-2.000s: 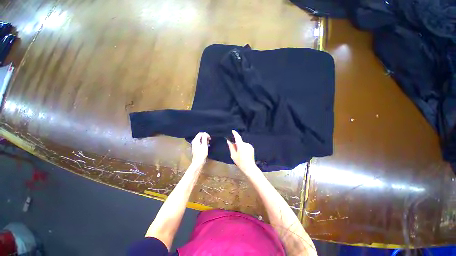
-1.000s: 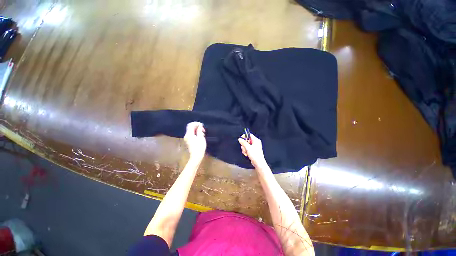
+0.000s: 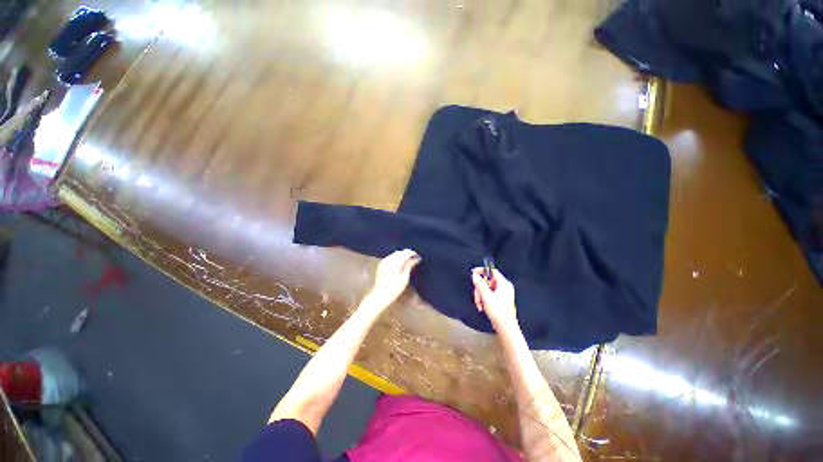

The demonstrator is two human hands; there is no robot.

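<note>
A dark navy garment [image 3: 605, 198] lies spread on the glossy brown table in front of me. One sleeve [image 3: 347, 227] sticks out to the left; other cloth is folded across the body. My left hand [image 3: 395, 275] is at the lower edge of the garment where the sleeve meets the body, fingertips together; whether they pinch the cloth is unclear. My right hand [image 3: 494, 293] is over the lower body of the garment, closed around small thread snips [image 3: 489, 265], whose dark tip points away from me.
A large black garment pile [image 3: 722, 45] lies at the far right. Dark items [image 3: 83, 43] and a white sheet [image 3: 68, 126] are at the far left. Pale thread bits [image 3: 239, 280] lie along the front edge. A red and white container [image 3: 41, 377] stands on the floor.
The view has shifted left, so the garment appears further right. The snips have come into sight in my right hand. My left hand has moved from on the sleeve to the garment's lower edge.
</note>
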